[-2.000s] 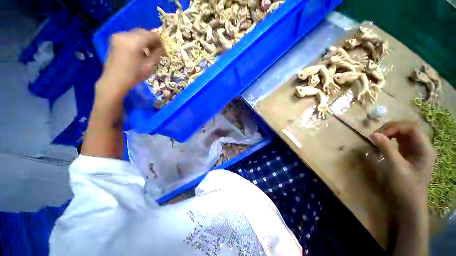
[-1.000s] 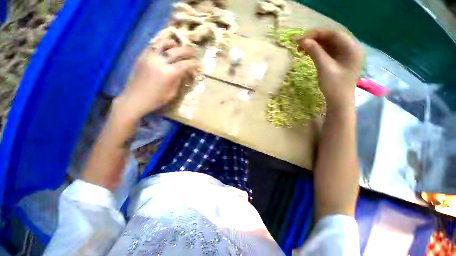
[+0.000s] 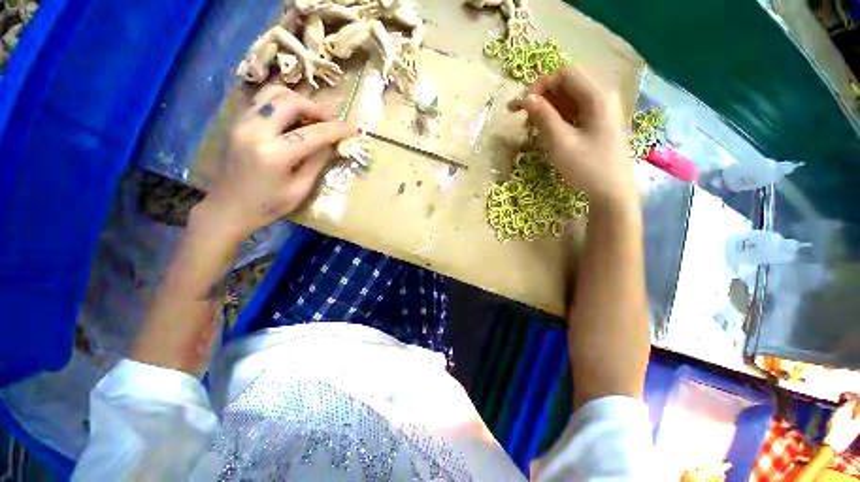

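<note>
My left hand point(image 3: 269, 160) is at the left of the tan board point(image 3: 415, 212), closed on a beige figure point(image 3: 355, 151); only its splayed toes show past the fingertips. My right hand point(image 3: 585, 132) is over the yellow-green rings point(image 3: 533, 200), thumb and finger pinched together; whether a ring is between them is too small to tell. More beige figures point(image 3: 354, 33) lie piled at the board's upper left. A thin dark tool point(image 3: 415, 151) lies mid-board, below a small whitish lump point(image 3: 425, 95).
A blue crate point(image 3: 85, 188) stands at the left. Another figure point(image 3: 514, 19) lies beside the rings at the top. At the right are a pink object point(image 3: 673, 163), two translucent bottles point(image 3: 764, 249) and a metal tray point(image 3: 665, 249). Another person's arm point(image 3: 830, 452) shows at lower right.
My left hand has come from the crate to the board and now holds a figure. My right hand has moved from the thin tool to the rings. The view has swung right.
</note>
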